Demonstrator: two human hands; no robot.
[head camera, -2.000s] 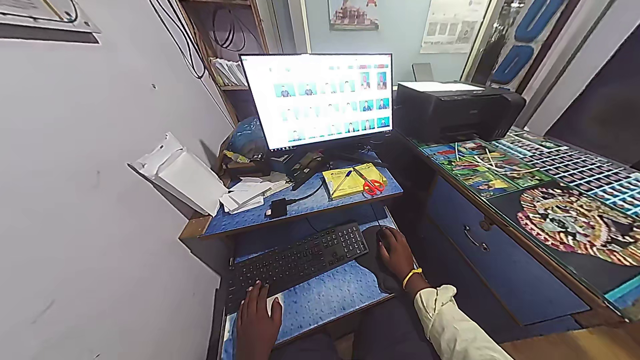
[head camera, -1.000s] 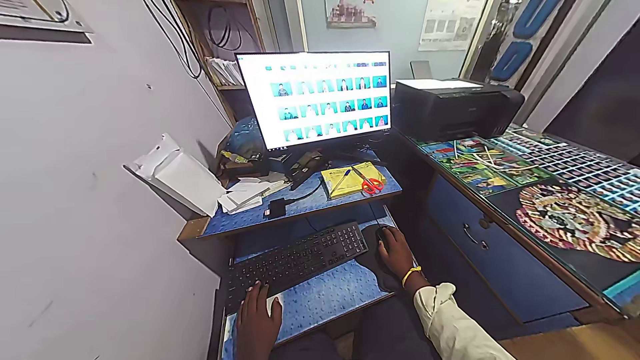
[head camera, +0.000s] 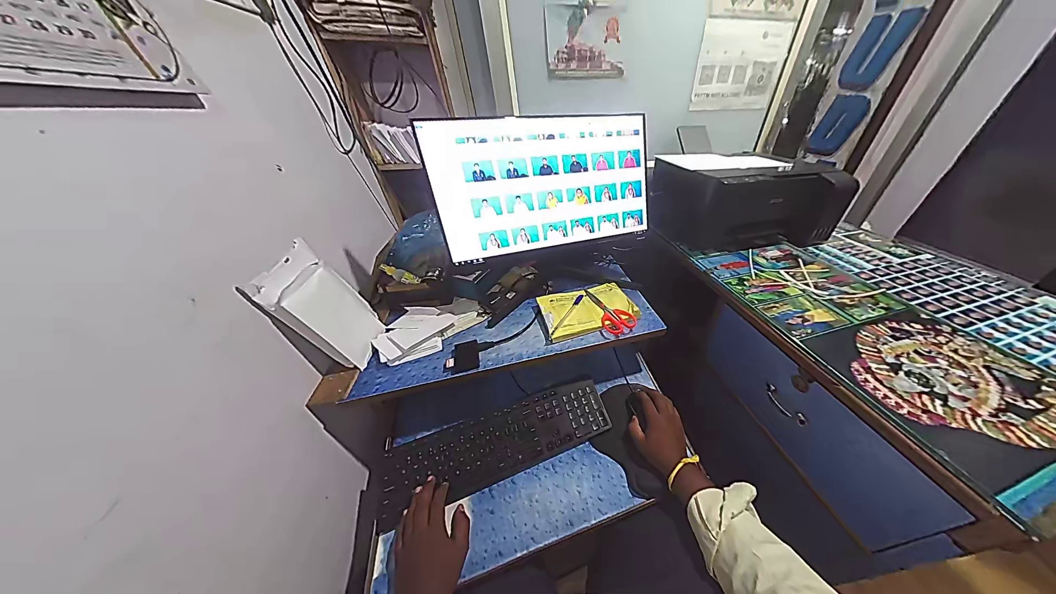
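My right hand (head camera: 660, 433), with a yellow band at the wrist, rests over a black computer mouse (head camera: 635, 405) on a dark mouse pad (head camera: 620, 450). My left hand (head camera: 431, 536) lies at the near left edge of the black keyboard (head camera: 503, 437), fingertips at its front keys, holding nothing. Keyboard and pad are on a blue patterned tray (head camera: 544, 499). Above them stands a lit monitor (head camera: 540, 186) showing rows of small portrait pictures on blue-green backgrounds. My right palm hides most of the mouse.
On the upper shelf (head camera: 511, 355) lie red-handled scissors (head camera: 615, 318) and a pen (head camera: 567, 313) on a yellow packet (head camera: 577, 330), a black card reader (head camera: 466, 355) and loose papers (head camera: 412, 330). A white box (head camera: 318, 305) leans at left. A black printer (head camera: 755, 198) stands on the right counter.
The pictures on the monitor have changed to other rows of portraits. Both hands have stayed in about the same places.
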